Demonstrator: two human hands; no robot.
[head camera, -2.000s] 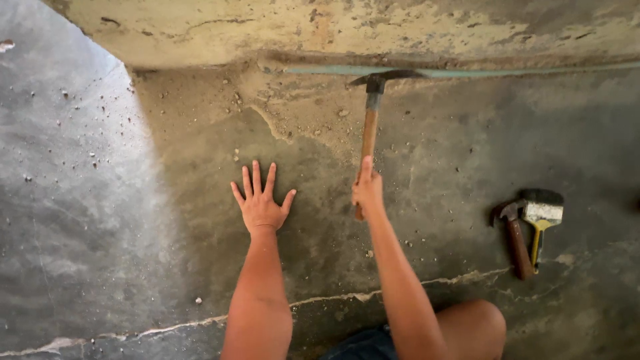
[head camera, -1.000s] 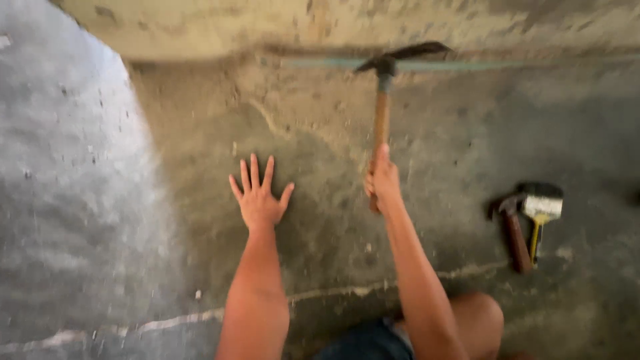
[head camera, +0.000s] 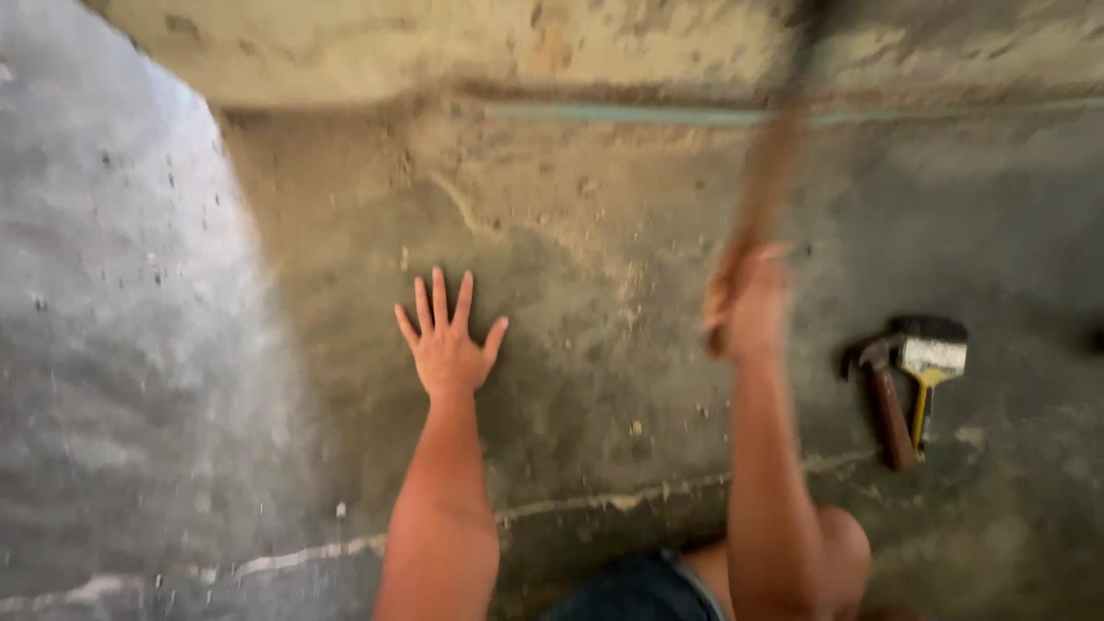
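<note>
My left hand (head camera: 450, 349) lies flat on the concrete floor (head camera: 586, 379), palm down with its fingers spread, and holds nothing. My right hand (head camera: 757, 297) grips the lower end of the wooden handle of a pick (head camera: 772, 172). The handle is blurred and slants up to the right; the dark metal head is blurred and partly cut off by the top edge of the view. A pale green strip (head camera: 655, 115) runs along the foot of the wall, passing behind the handle.
A claw hammer (head camera: 888, 397) and a wide paintbrush (head camera: 933, 362) with a yellow handle lie side by side on the floor at the right. The worn yellowish wall (head camera: 345, 52) spans the top. Loose crumbs and dust lie near its base. A pale crack (head camera: 604, 502) crosses the floor.
My right hand has moved right, and the pick's head has risen from the green strip toward the top edge. My left hand has stayed in place.
</note>
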